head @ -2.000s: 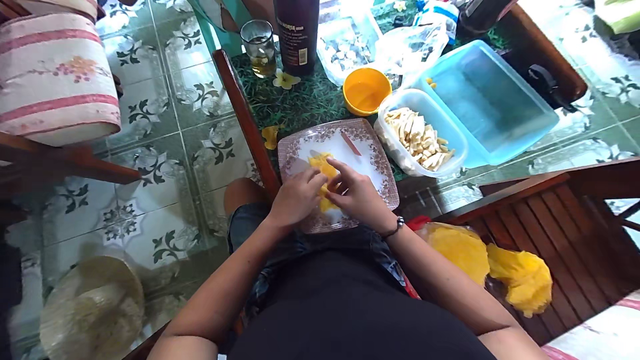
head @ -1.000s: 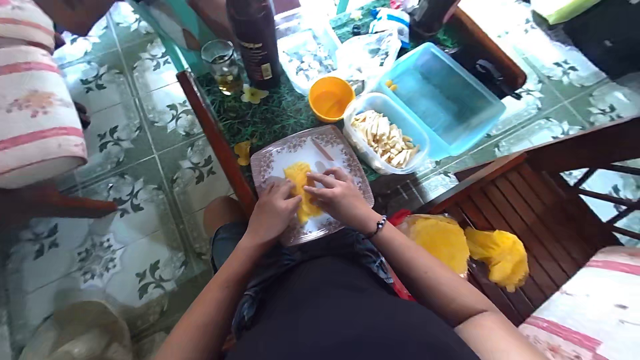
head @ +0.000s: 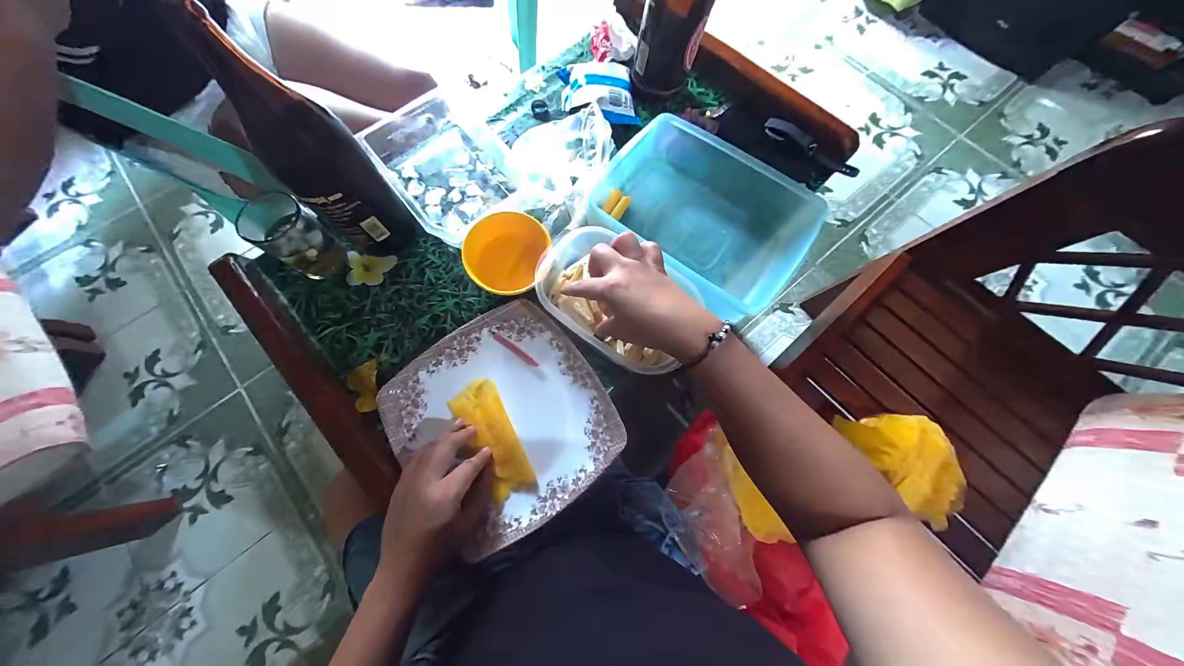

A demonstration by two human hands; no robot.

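A folded yellow wrapper (head: pixel 499 439) lies on a square white plate (head: pixel 564 421) with a brown floral rim. The fingers of my left hand (head: pixel 439 490) rest on the wrapper's left side. A thin reddish strip (head: pixel 514 349) lies near the plate's top. My right hand (head: pixel 638 291) is over a round clear plastic tub (head: pixel 566 250) of pale strips (head: pixel 573 276), fingers bent down to them; whether it grips one cannot be told. Beside the tub, a rectangular blue plastic container (head: pixel 712 208) holds a few yellow rolls (head: pixel 615 203) in its left corner.
An orange cup (head: pixel 505 252) stands between tub and dark bottle (head: pixel 324 157). A drinking glass (head: pixel 291 236), a clear tray (head: pixel 444 171) with white pieces and another bottle (head: pixel 671 42) are on the table. More yellow wrappers (head: pixel 902 462) lie on the wooden chair (head: pixel 943 338) at right. Another person sits at upper left.
My right hand has moved from the yellow wrapper on the plate to the tub of pale strips. My left hand remains at the wrapper. Yellow rolls in the blue container show more clearly.
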